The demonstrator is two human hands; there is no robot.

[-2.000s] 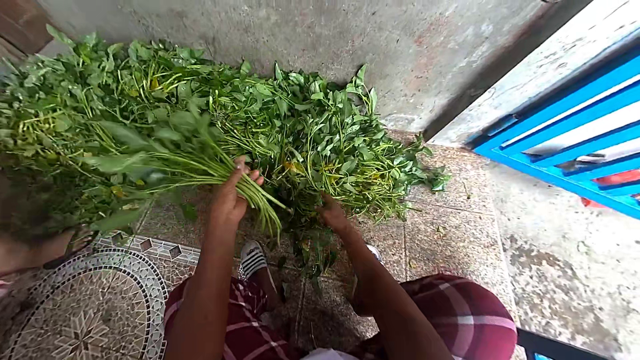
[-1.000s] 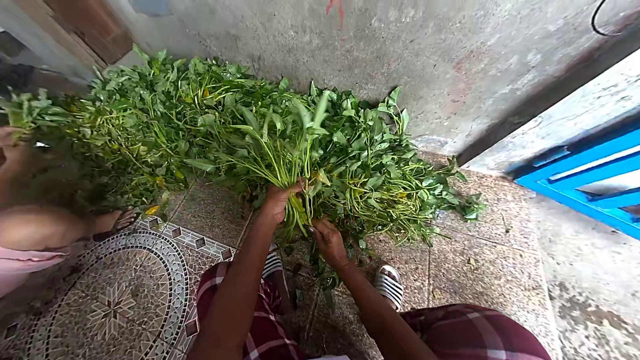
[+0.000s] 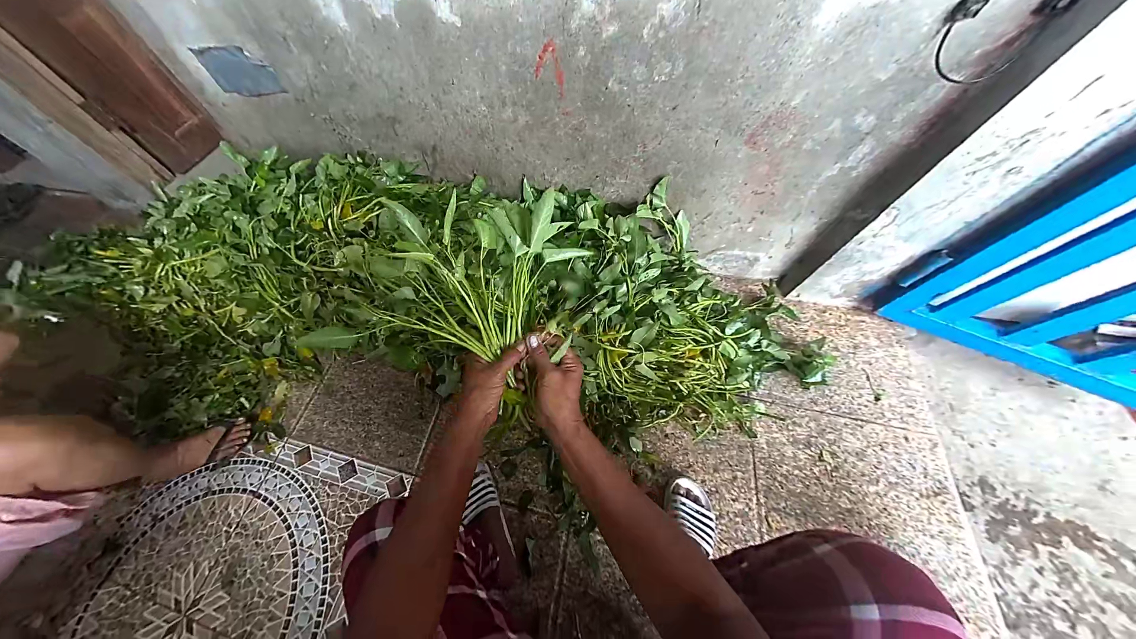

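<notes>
My left hand (image 3: 484, 386) is closed around the lower stems of a bunch of leafy greens (image 3: 497, 302), whose leaves fan up and away from me. Right beside it, my right hand (image 3: 557, 383) has its thumb and fingers on a small leafy piece (image 3: 561, 349) at the bunch's stem end. The two thumbs nearly meet. Behind and to both sides of the hands lies a long heap of the same greens (image 3: 240, 266), with some yellow leaves in it. The stem ends below the hands are partly hidden.
A grey concrete wall (image 3: 621, 115) rises behind the heap. A blue gate (image 3: 1021, 311) stands at the right. Another person's leg and sandalled foot (image 3: 191, 448) are at the left, by the round mosaic pattern (image 3: 311, 532) in the floor. Striped sandals (image 3: 690, 515) are below my hands.
The bunch pointed left in my left hand two seconds ago; now it stands leaves away from me. My right hand has come up against the left one. The view has shifted.
</notes>
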